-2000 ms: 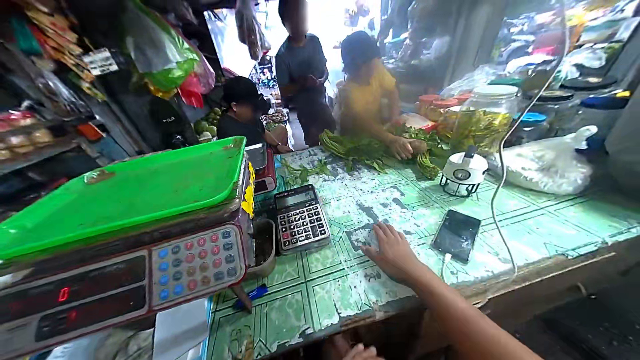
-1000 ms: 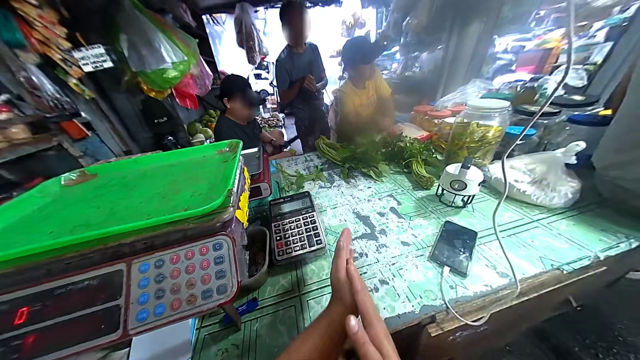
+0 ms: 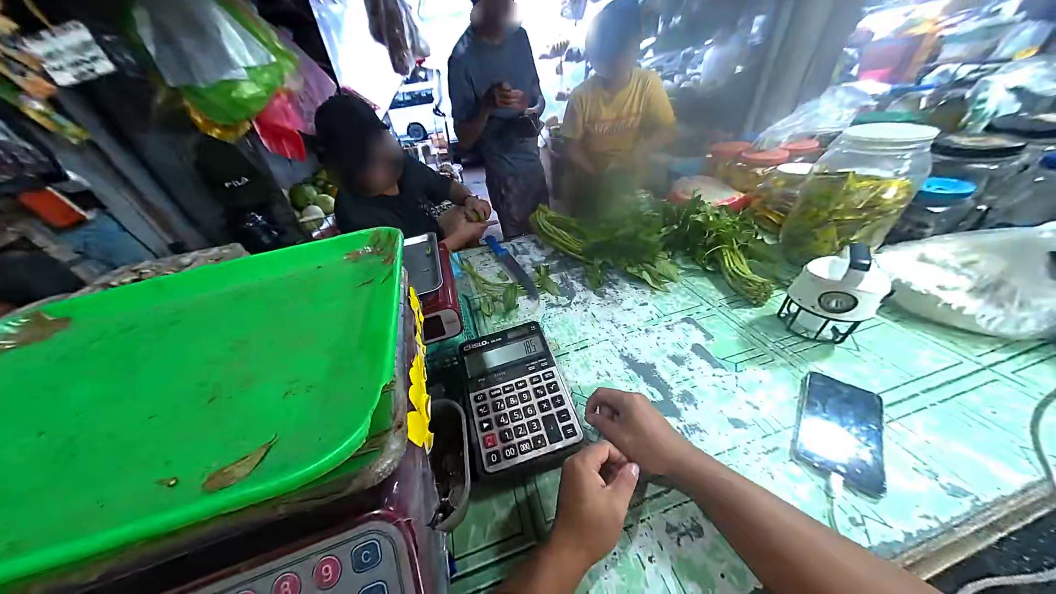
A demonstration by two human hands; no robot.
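Note:
My left hand [image 3: 596,495] is loosely curled above the green patterned tabletop [image 3: 643,544], just below the right corner of a desk calculator [image 3: 522,400]. Close to its fingertips is my right hand [image 3: 631,429], its fingers bent, beside the calculator's right edge. Whether either hand holds something small cannot be told. At the left stands a digital scale with a green tray [image 3: 214,388]. A smartphone [image 3: 840,433] with a cable plugged in lies right of my hands. Behind the calculator is a knife with a blue handle [image 3: 511,268].
Bundles of leafy greens [image 3: 627,239] lie at the far edge. A small white round device on a wire stand [image 3: 837,297], a large jar [image 3: 862,186] and a filled plastic bag [image 3: 973,280] stand right. Three people are across the table; a smaller red scale [image 3: 441,309] sits behind the calculator.
My hands, palm to palm a second ago, have come apart and curled, beside the calculator. The person in yellow, who had a hand on the greens two seconds ago, now stands more upright.

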